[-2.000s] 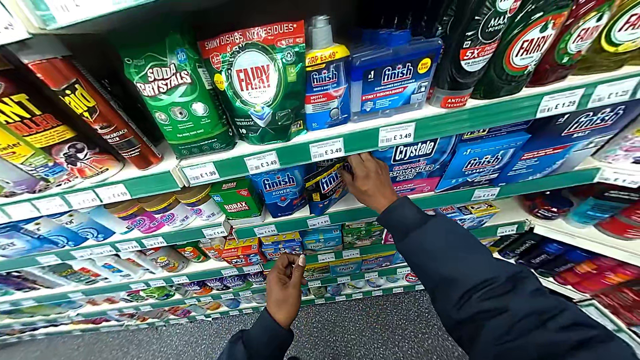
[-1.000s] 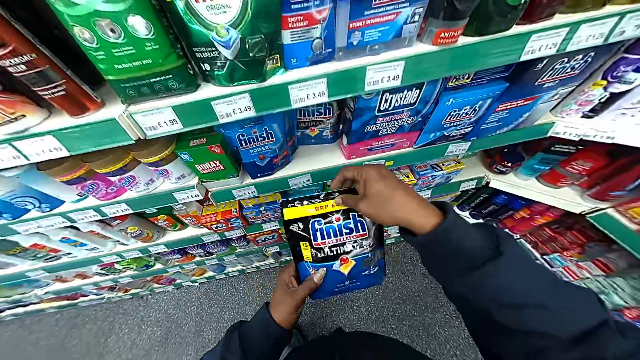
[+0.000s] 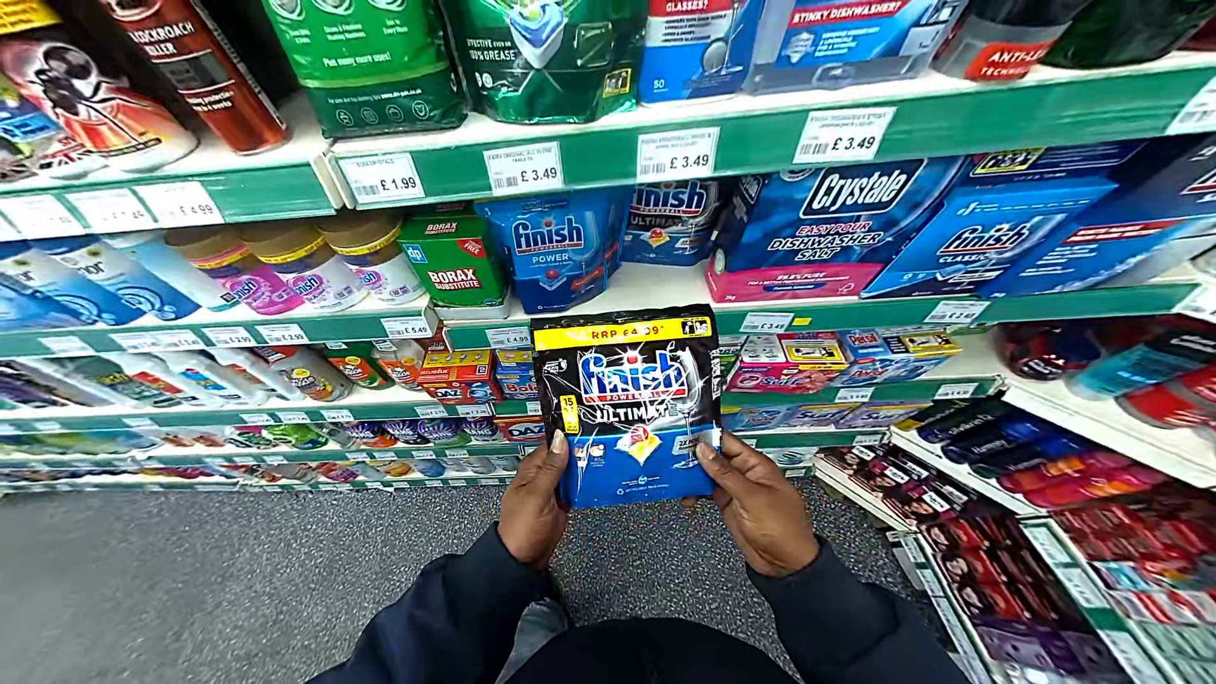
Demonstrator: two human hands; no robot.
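Observation:
A black and blue Finish dishwasher-tablet pouch [image 3: 632, 408] with a yellow top band is held upright, front towards me, before the shelves. My left hand [image 3: 538, 499] grips its lower left edge, thumb on the front. On the lower right edge is my right hand [image 3: 760, 503], its thumb also on the front; the fingers behind the pouch are mostly hidden. Behind and above it, a blue Finish Power pouch [image 3: 553, 252] and another dark Finish pouch [image 3: 668, 223] stand on the shelf, with a pink and blue box of Crystale dishwasher salt [image 3: 817, 228] to their right.
Green-edged shelves [image 3: 589, 157] with price labels run across the view. A green borax box [image 3: 454, 256] and several tubs [image 3: 366, 261] stand at left. Low shelving with red-toned packs [image 3: 993, 570] juts out at right. Grey speckled floor [image 3: 237, 560] lies below.
My right hand was in the shelf gap at first, then at the pouch's top; now it holds the lower right edge. The pouch has come off the shelf and is held in both hands.

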